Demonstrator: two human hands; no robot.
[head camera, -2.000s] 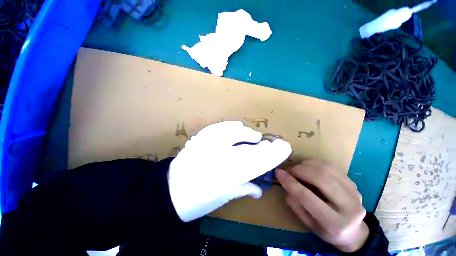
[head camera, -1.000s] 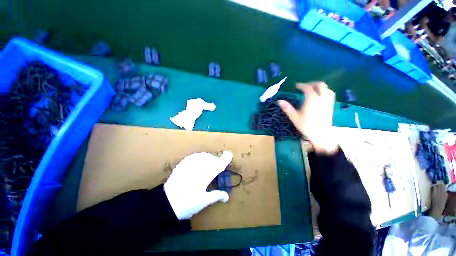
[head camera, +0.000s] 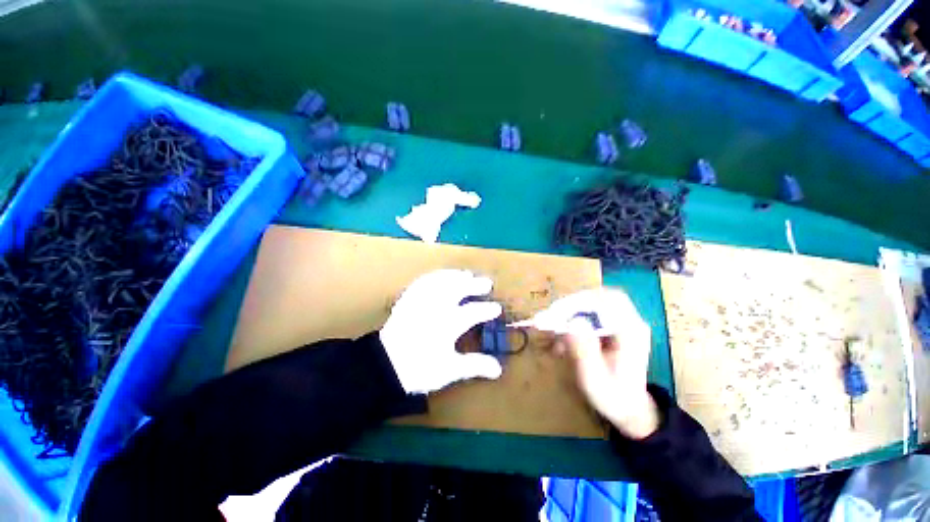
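Observation:
My gloved left hand holds a small dark blue-grey plastic housing on the cardboard work mat, between thumb and fingers. A thin black rubber ring sticks out from the housing's right side. My bare right hand holds the white glue bottle, its body partly hidden by the fingers. The bottle's pointed nozzle reaches left to the housing's upper right edge; whether it touches is too small to tell.
A blue plastic bin of black loops stands at left, beside a housing cluster. White tissue and a loop pile lie above the mat. The neighbour's mat is at right. Housings lie on the green conveyor belt.
My right hand has come back from the loop pile to the housing, now with the glue bottle in it. My left hand keeps the housing on the mat. The camera view has shifted.

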